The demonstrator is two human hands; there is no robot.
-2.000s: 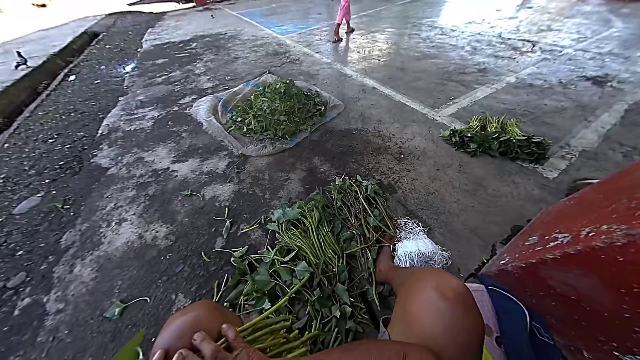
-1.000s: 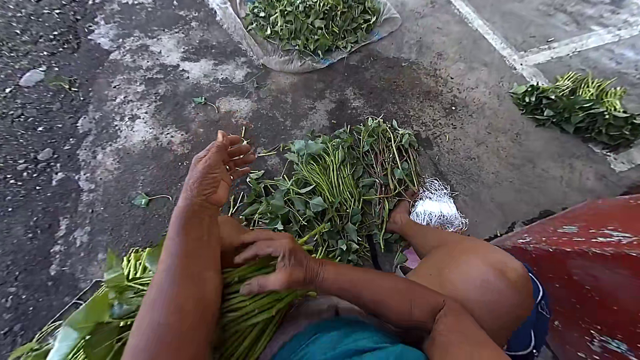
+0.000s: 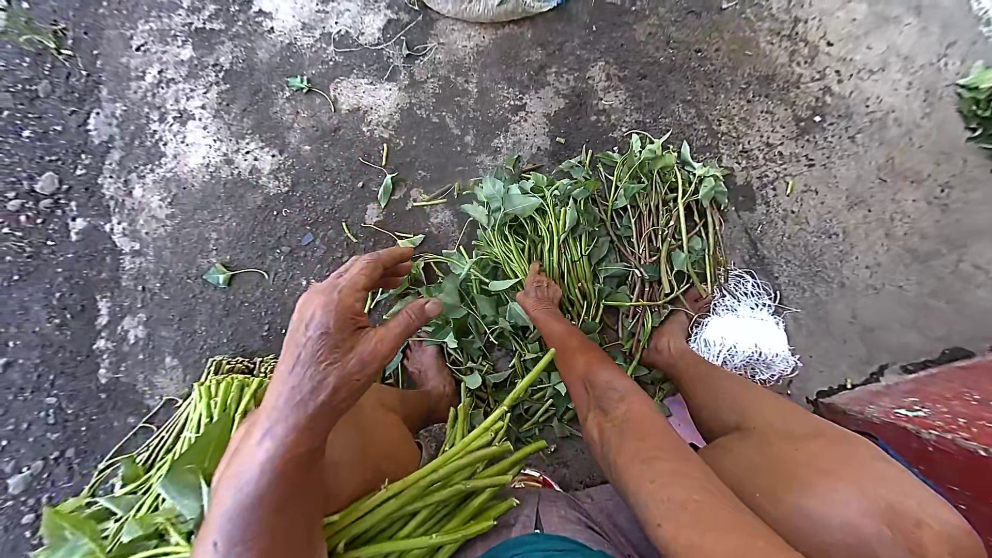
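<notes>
My left hand [image 3: 349, 325] is raised over my left knee with its fingers apart and nothing in it. My right hand [image 3: 540, 294] reaches down to a pile of leafy green stems [image 3: 558, 240] on the ground between my feet; its fingers touch the stems, and whether they grip any is hidden. To the right in that pile lie browner stems [image 3: 647, 225]. A bunch of thick green stems [image 3: 442, 496] rests across my lap, under my left forearm. More leafy stems [image 3: 155, 473] lie in a bundle at the lower left.
A bundle of white string [image 3: 744, 329] sits beside my right foot. A red painted block [image 3: 930, 426] stands at the right. The edge of a plastic sack [image 3: 496, 8] shows at the top, and more greens [image 3: 976, 105] at the right edge. Loose leaves [image 3: 219, 274] dot the concrete.
My right hand has moved from the stems on my lap out to the pile on the ground. The view has tilted further down.
</notes>
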